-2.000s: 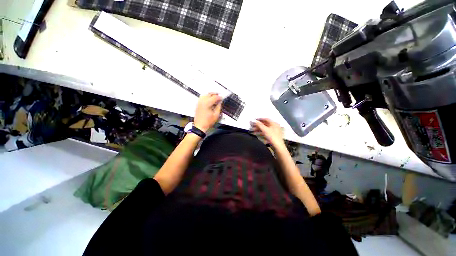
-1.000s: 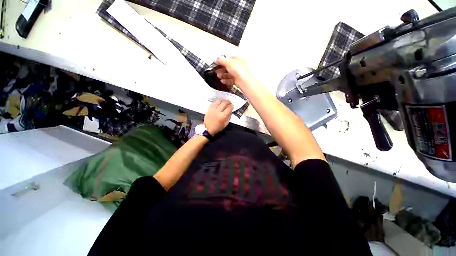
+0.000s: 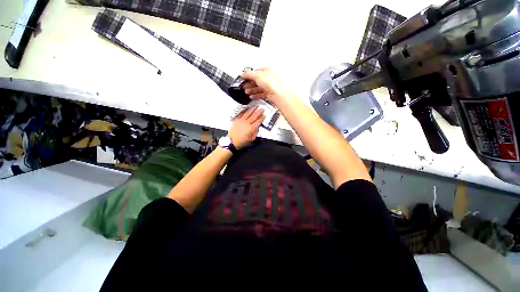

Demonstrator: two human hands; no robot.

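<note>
A dark plaid fabric strip (image 3: 196,60) lies slantwise on the table, its near end bunched and lifted in my right hand (image 3: 259,85). A long white strip pattern (image 3: 149,44) lies along it, its near part hard to tell from the pale table. My left hand (image 3: 247,124) rests flat, palm down, at the table's front edge beside the right hand. It lies on a small piece with plaid and white showing (image 3: 273,118); what is under the palm is hidden. The cutting machine (image 3: 433,68) stands to the right, its grey base plate (image 3: 346,111) on the table.
A large plaid fabric block (image 3: 214,17) lies at the back. A smaller plaid stack (image 3: 379,34) is behind the cutter. A dark bundle with white pattern (image 3: 24,31) is at the far left. Below the table (image 3: 74,90) are fabric scraps (image 3: 85,128) and a green sack (image 3: 139,191).
My right hand has moved left from the table edge and taken hold of the strip's near end. The plaid layers have shifted, showing more cloth. My left hand has flattened onto the small piece.
</note>
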